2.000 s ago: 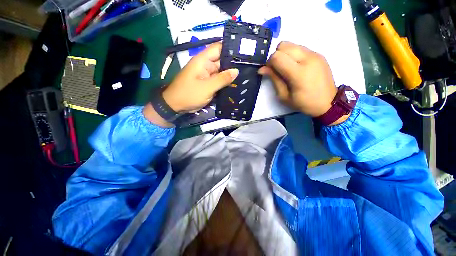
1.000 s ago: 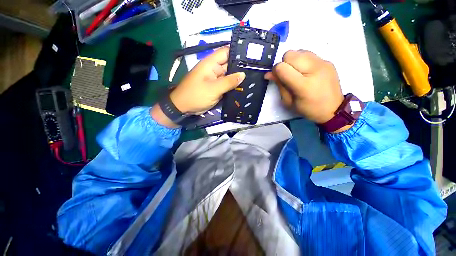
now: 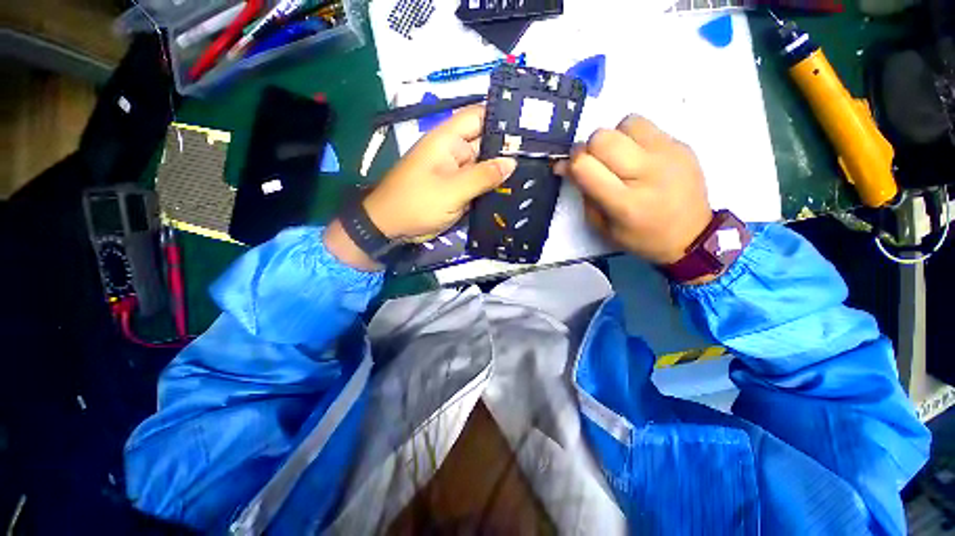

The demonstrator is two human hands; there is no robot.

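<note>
A black phone inner cover (image 3: 524, 194) with a pale square near its top and small silver and orange marks is held above the white paper. My left hand (image 3: 435, 183) grips its left edge, thumb on its face. My right hand (image 3: 634, 188) is at its right edge with fingers curled, touching or very near the edge; whether it pinches the cover or a small thing is hidden. Part of a dark phone body (image 3: 431, 254) shows below my left hand. Dark tweezers (image 3: 429, 108) lie above my left hand.
A glossy black phone (image 3: 281, 162), perforated plate (image 3: 196, 180) and multimeter (image 3: 124, 246) are at left. A pen box (image 3: 257, 65) is upper left, a thin blue rod (image 3: 466, 71) and blue picks (image 3: 717, 29) on the paper, a yellow-orange electric screwdriver (image 3: 843, 126) at right.
The whole scene has shifted slightly right in the view. The cover stays in my left hand. My right fingers stay at the cover's right edge with a slight change of pose.
</note>
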